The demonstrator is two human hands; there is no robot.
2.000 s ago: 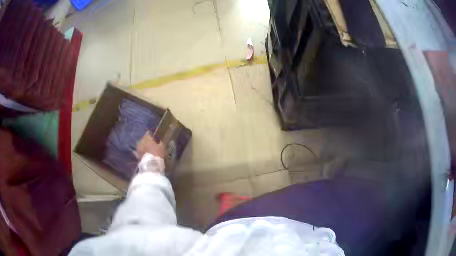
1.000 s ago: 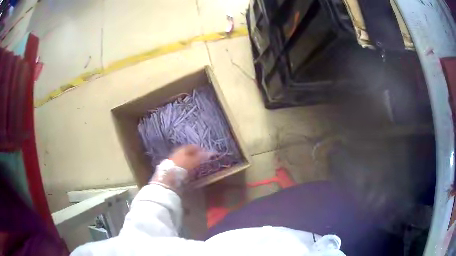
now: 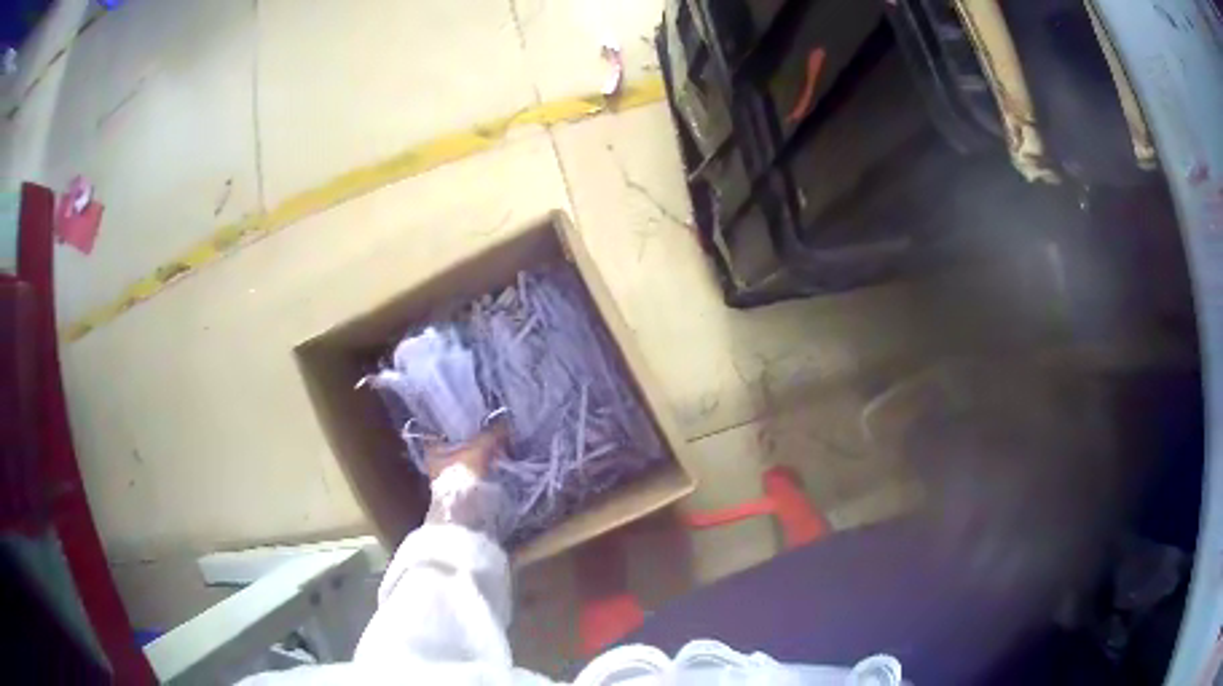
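Observation:
An open brown cardboard box (image 3: 621, 322) stands on the floor in front of me. Many thin greyish-purple strips (image 3: 570, 369) lie loose in it. My left hand (image 3: 466, 456), in a white sleeve, reaches into the box from below. It is closed around a bundle of pale purple strips (image 3: 440, 381), whose ends fan out beyond the fingers towards the box's left side. The fingers are partly hidden. My right hand is not in view.
A black crate (image 3: 751, 201) stands right of the box, with a pale table edge (image 3: 1187, 148) at far right. A red frame edge (image 3: 61, 402) is at left. A white metal part (image 3: 255, 603) and red floor pieces (image 3: 785, 507) lie near the box. Yellow line (image 3: 362, 174) behind.
My left hand has moved from the box's outer flap into the box, then left, and now holds a bundle of strips. The box appears further right and more open to view than at first.

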